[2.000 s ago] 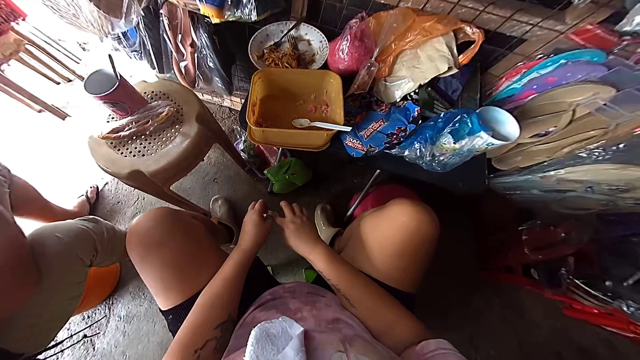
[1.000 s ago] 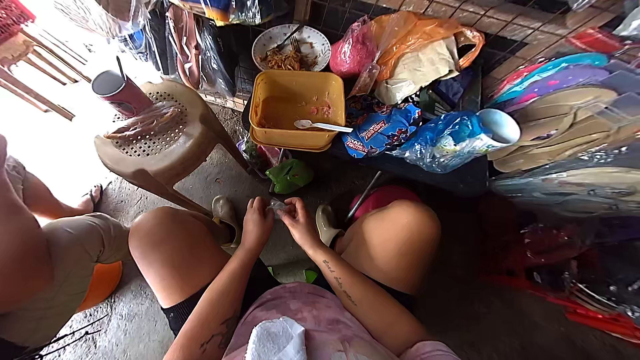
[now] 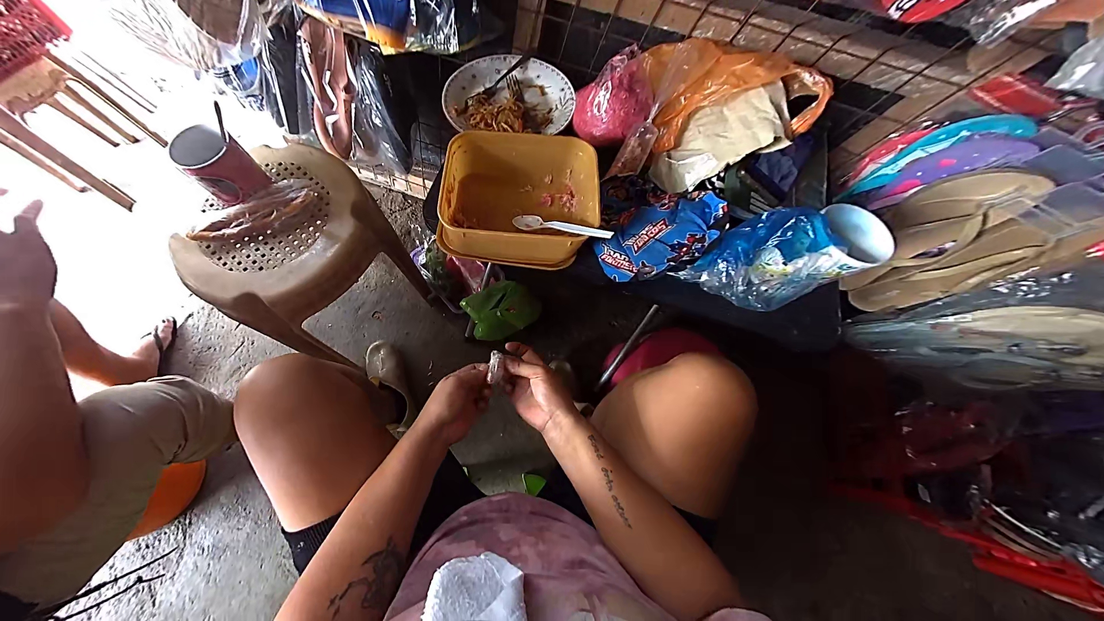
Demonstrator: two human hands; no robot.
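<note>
My left hand [image 3: 459, 401] and my right hand [image 3: 539, 388] meet between my knees, both gripping a small clear plastic packet [image 3: 495, 367] with their fingertips. What the packet contains is too small to tell. Beyond the hands, a green plastic bag [image 3: 501, 310] hangs below the bench edge. A yellow plastic tub [image 3: 519, 188] with food scraps stands above it, a white plastic spoon [image 3: 561, 227] lying across its near rim. Behind the tub is a patterned plate [image 3: 562, 93] with noodles and a fork. A folded white cloth [image 3: 475, 590] lies on my chest.
On the left, a perforated plastic stool [image 3: 267, 280] bears a cup [image 3: 220, 164] and a plastic-wrapped item. A person [image 3: 103, 440] sits at the far left. An orange plastic bag [image 3: 703, 82], a blue bag [image 3: 668, 233] and a white cup [image 3: 862, 235] crowd the bench. Wrapped flip-flops [image 3: 957, 224] lie right.
A small clear packet now shows between my fingertips; two seconds ago it could not be made out. My right hand has turned palm upward. At the far left, the other person's hand has come into view.
</note>
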